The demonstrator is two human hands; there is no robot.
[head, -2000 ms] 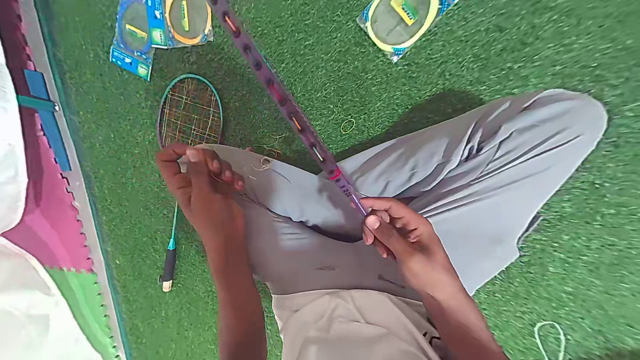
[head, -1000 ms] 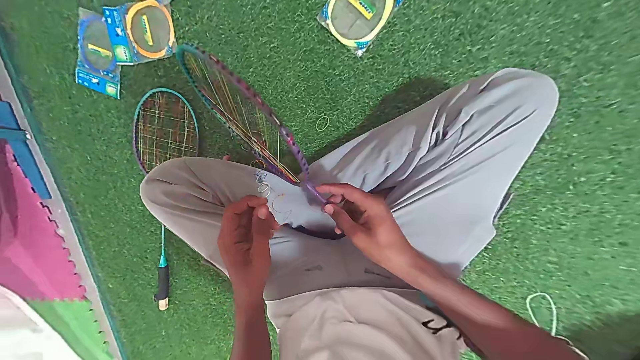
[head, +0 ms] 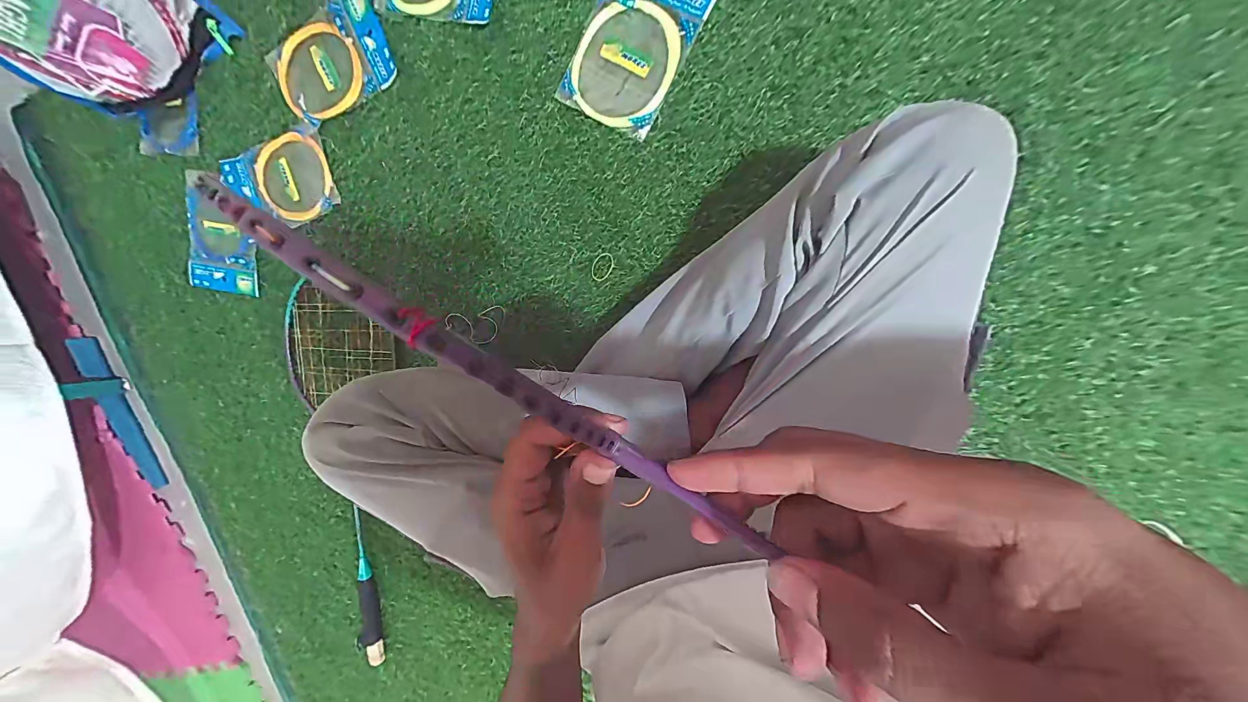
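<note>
A purple badminton racket, its head seen edge-on, slants across the view above my lap. Its frame shows grommet holes and a red wrap. My right hand is shut on the slim purple part at the lower right, large and close to the camera. Against the frame's lower part, my left hand has thumb and fingers brought together; a short orange string shows beside it. Whether those fingers pinch string or frame is hidden. Loose thin string curls behind the frame.
A second racket with a black grip lies on green turf, partly behind my knee. Several packets of coiled string lie ahead, one farther right. A printed bag is at upper left, and pink foam matting borders the left side.
The racket has turned from showing its stringed face to edge-on. My right hand and the racket have come nearer the camera. My left hand has moved from beside the racket to its frame.
</note>
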